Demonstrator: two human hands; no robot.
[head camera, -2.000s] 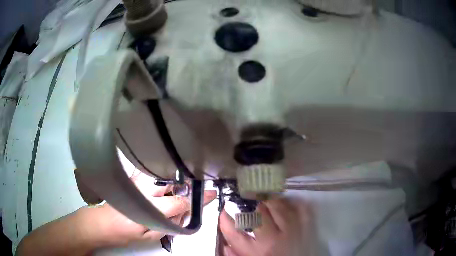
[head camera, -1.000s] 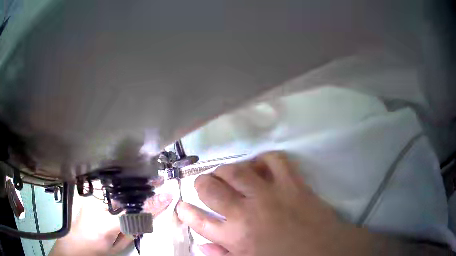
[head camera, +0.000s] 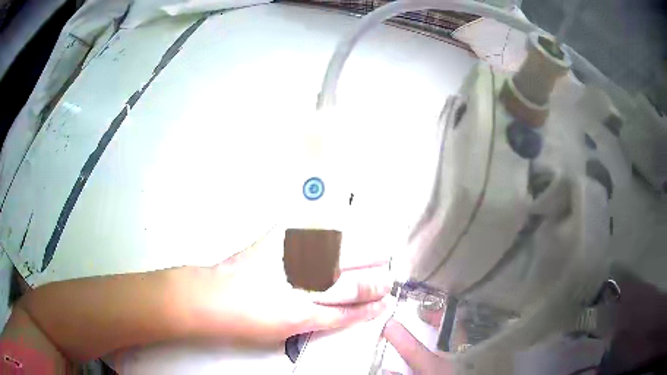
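A white cloth strip runs up from the bottom edge to the needle area, where small metal parts are partly hidden by the machine head. My left hand comes in from the left, glaring under the light. Its fingers are extended close together and hold the cloth at the strip's left side, tips close to the metal parts. My right hand is on the strip's right side. Only a few fingers show, and the machine head covers the rest. A small dark piece lies below my left hand.
The pale sewing machine head fills the right side, blurred. A lamp with a brown end and blue ring mark hangs over my left hand on a pale tube. A white table with a dark strip spans the left. Crumpled white cloth lies far left.
The view has swung left, so the machine head now sits at the right and the lamp shows. My right hand, widely visible one second ago, is now mostly hidden. My left hand and forearm show more.
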